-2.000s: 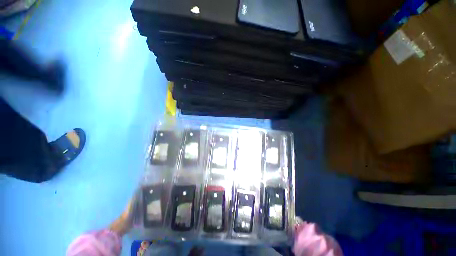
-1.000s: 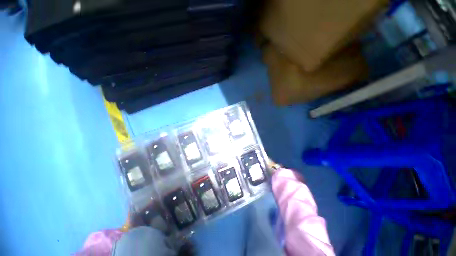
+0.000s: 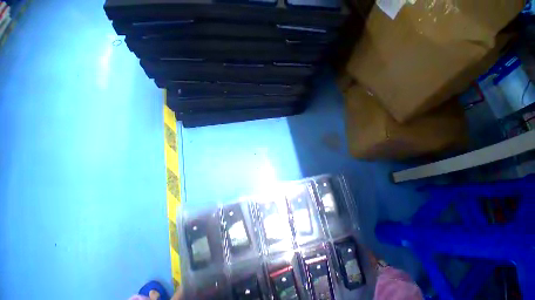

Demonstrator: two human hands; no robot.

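A clear blister tray (image 3: pixel 264 258) with dark phone-like units in two rows of pockets is held at the bottom centre, its lower edge cut off by the picture. My right hand (image 3: pixel 374 263) grips its right edge, with a pink sleeve behind it. My left hand (image 3: pixel 179 292) is at the tray's lower left corner, mostly cut off; only a sliver of it and a bit of pink sleeve show. Glare hides some of the upper pockets.
A tall stack of black foam trays (image 3: pixel 223 76) stands ahead on the blue floor. Brown cartons (image 3: pixel 410 64) are piled to its right. A blue frame (image 3: pixel 463 234) and a pale bar (image 3: pixel 463 158) are at the right. Yellow-black tape (image 3: pixel 172 176) runs along the left. A blue shoe (image 3: pixel 153 289) shows at the bottom.
The blister tray sits lower in the picture than before. The black stack and cartons have shifted in view as the camera turned. The walking person's dark legs at the left are gone from view.
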